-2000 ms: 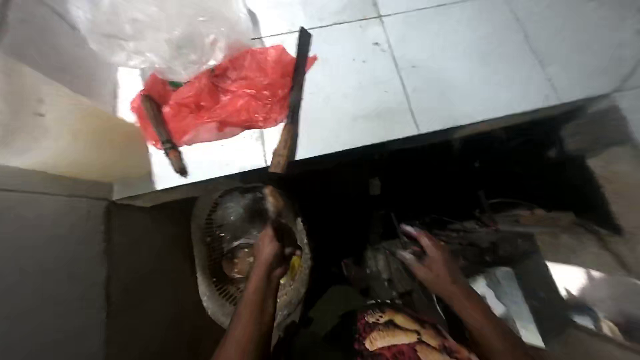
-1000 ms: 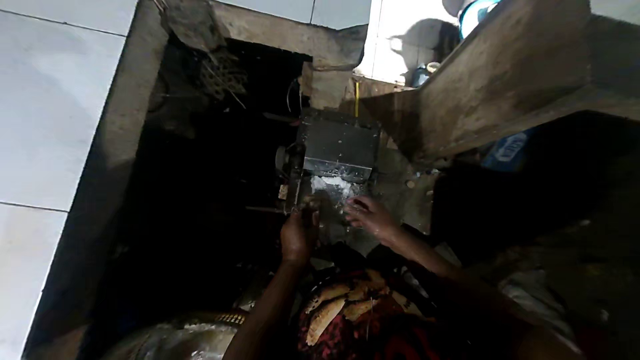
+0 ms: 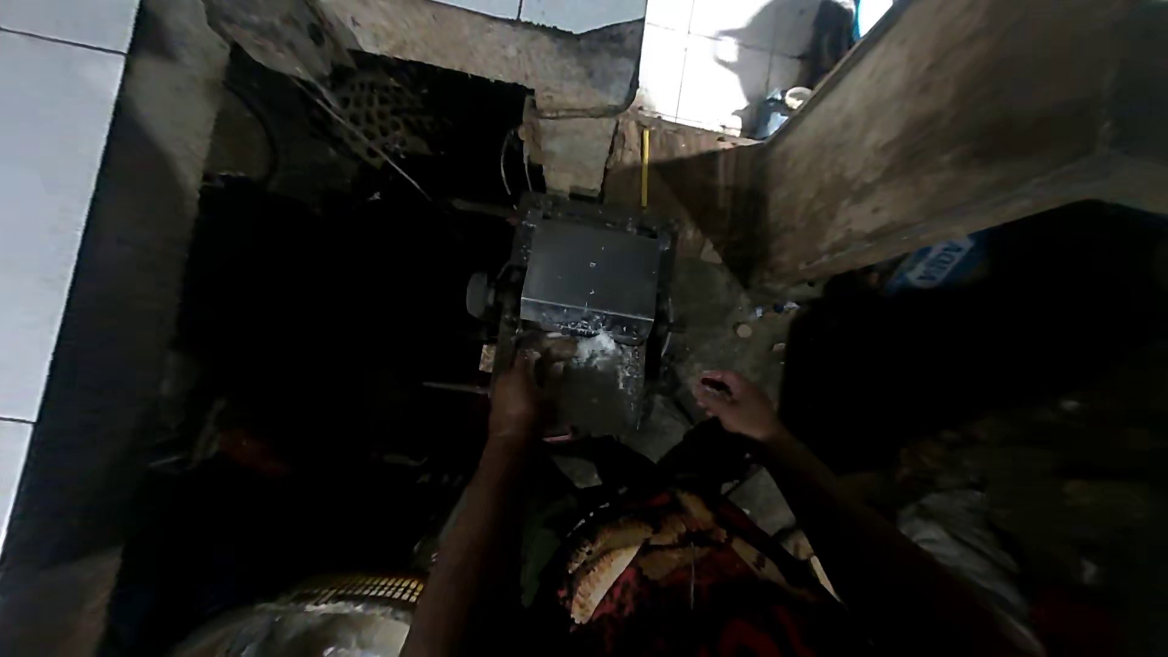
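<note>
A dark metal machine [image 3: 591, 269] with a sloped cover stands on the floor ahead of me. White shredded matter [image 3: 598, 347] lies below the cover's front edge, on a flat metal tray [image 3: 593, 397]. My left hand [image 3: 520, 397] is at the left side of this tray, near the white matter; dim light hides whether its fingers hold anything. To the right of the tray, and apart from it, my right hand [image 3: 737, 403] is raised with its fingers curled; whether something small is in them is unclear.
A yellow-rimmed basket [image 3: 365, 587] with a pale, wet-looking load is at the lower left. Tiled ledge [image 3: 64, 182] runs along the left. A concrete slab [image 3: 876, 155] juts in at the upper right, above a blue-and-white printed item [image 3: 933, 263]. Deep shadow lies left of the machine.
The view has swung from the tiled ledge and the basket to the machine. Since one second ago, my right hand has moved right, away from the white matter.
</note>
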